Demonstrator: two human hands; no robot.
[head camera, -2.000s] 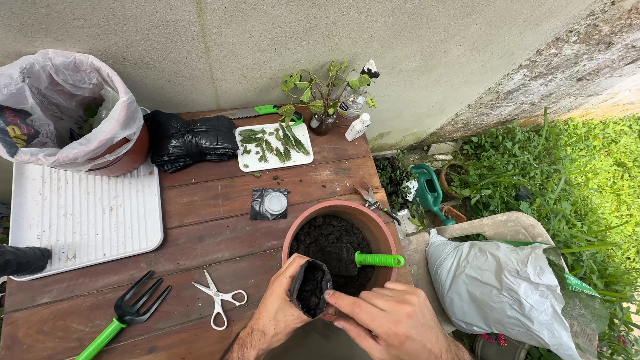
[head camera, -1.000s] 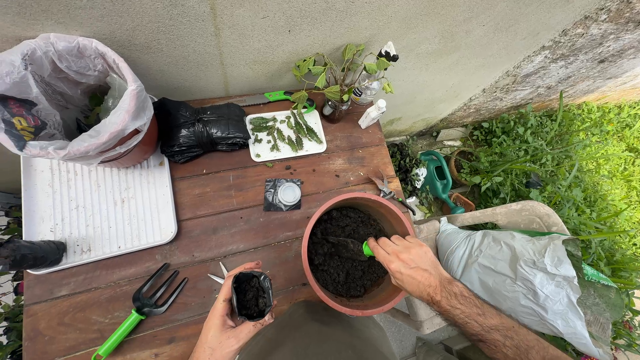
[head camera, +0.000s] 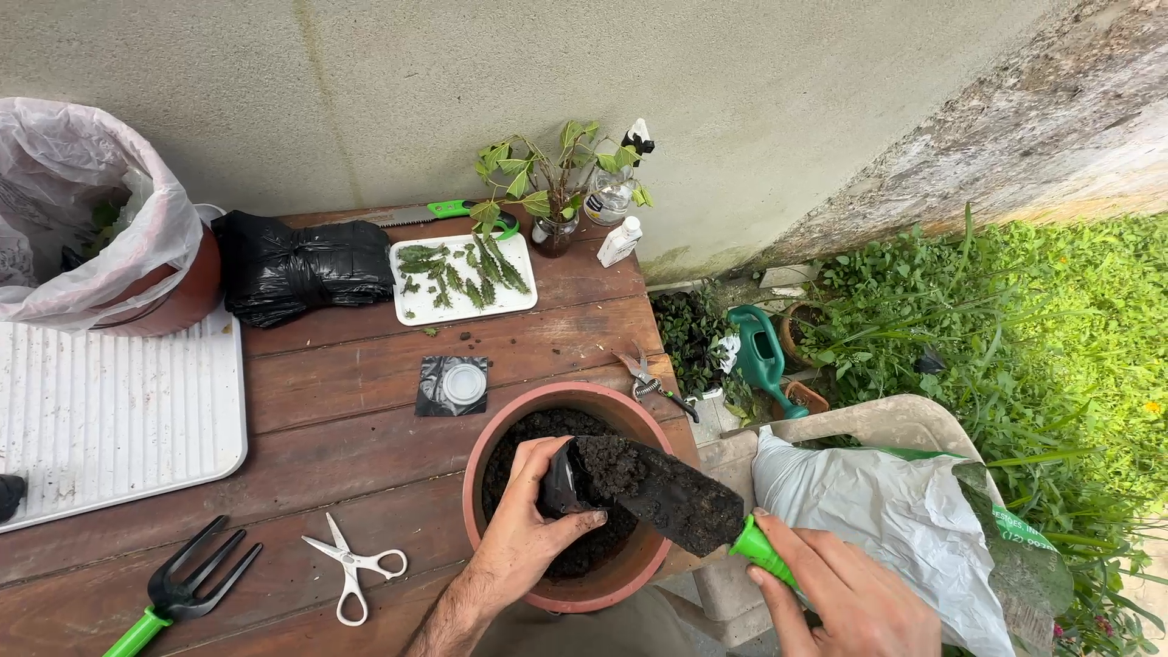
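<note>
My left hand (head camera: 520, 529) holds a black plastic nursery bag (head camera: 564, 484) tilted over a terracotta-coloured pot (head camera: 476, 456) that contains dark soil (head camera: 557, 424). A hand trowel (head camera: 680, 493) carries soil, its tip at the mouth of the bag. Its green handle (head camera: 765, 550) is gripped by my right hand (head camera: 844, 593), to the right of the pot. How full the bag is cannot be seen. White scissors (head camera: 351, 566) and a hand fork with a green handle (head camera: 187, 584) lie left of the pot.
Behind the pot are a white tray of cactus-like cuttings (head camera: 506, 315), pruning shears (head camera: 650, 383) and a jar of leafy stems (head camera: 554, 237). A lined bucket (head camera: 196, 283) stands at left on a ribbed white tray (head camera: 137, 411). A plastic sack (head camera: 876, 511) rests on a chair (head camera: 922, 411) at right.
The trowel was down in the pot's soil a second ago; now it is raised with soil on it. My left hand has brought the bag from left of the pot to above it.
</note>
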